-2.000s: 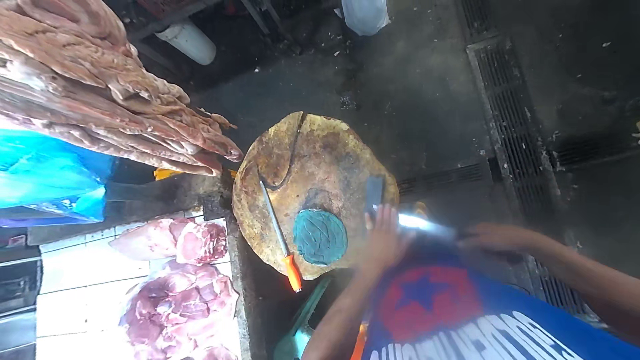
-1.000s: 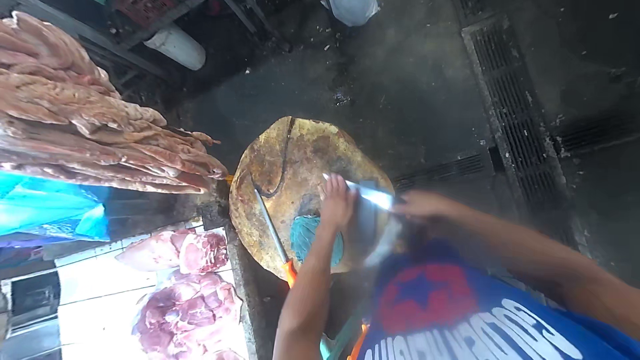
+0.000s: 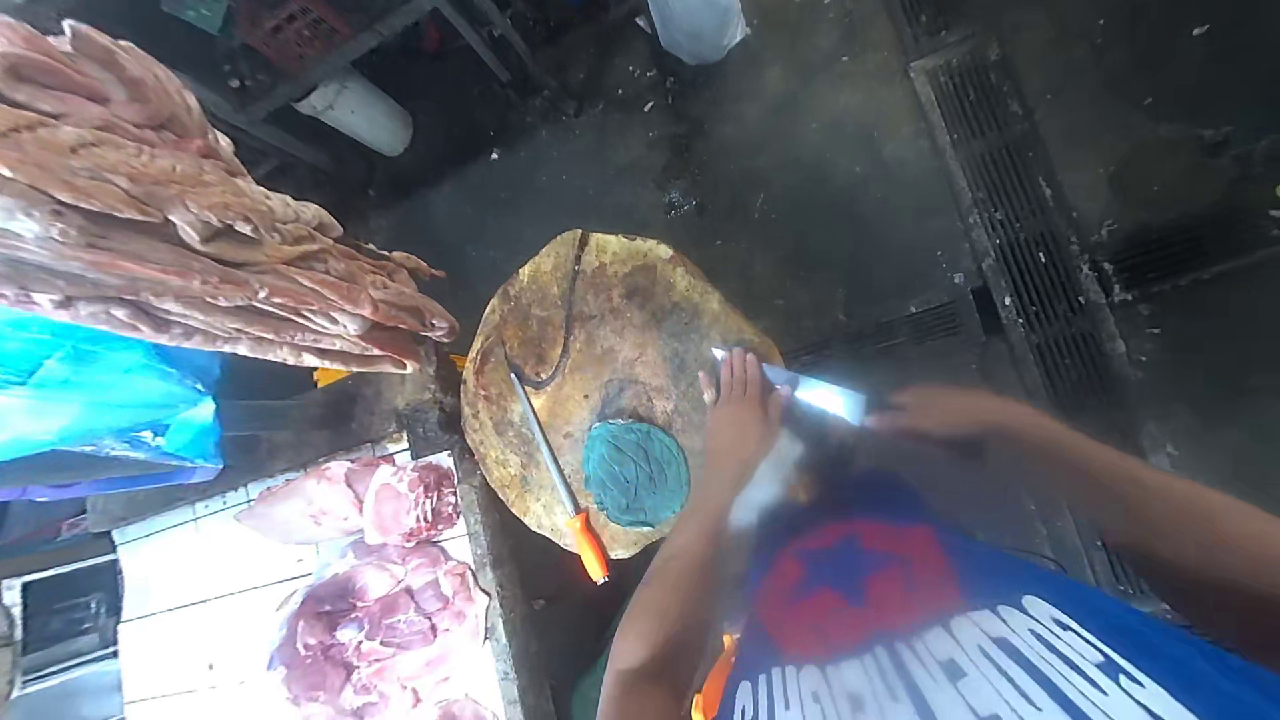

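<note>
My right hand [image 3: 925, 415], blurred, is closed on the handle end of a knife with a broad shiny blade [image 3: 825, 396]. The fingers of my left hand [image 3: 742, 400] lie across the blade near its tip, over the right edge of a round wooden chopping block [image 3: 630, 300]. What lies beneath the blade is hidden. On the block rests a round teal pad or stone [image 3: 636, 473] with a scored surface. To its left a honing steel [image 3: 547, 445] lies aslant, its orange handle [image 3: 588, 550] jutting past the block's near edge.
Raw meat pieces [image 3: 385, 630] lie on a white tiled counter [image 3: 190, 640] at lower left. Above them hang long strips of meat or skin [image 3: 200, 220] and a blue plastic bag [image 3: 100, 400]. Floor drain grates [image 3: 1030, 220] run at right. A white bucket [image 3: 360, 112] stands at upper left.
Two seconds ago my left hand was lower, near the block's lower right edge; it has moved up along the block's right side. The knife remains between my hands.
</note>
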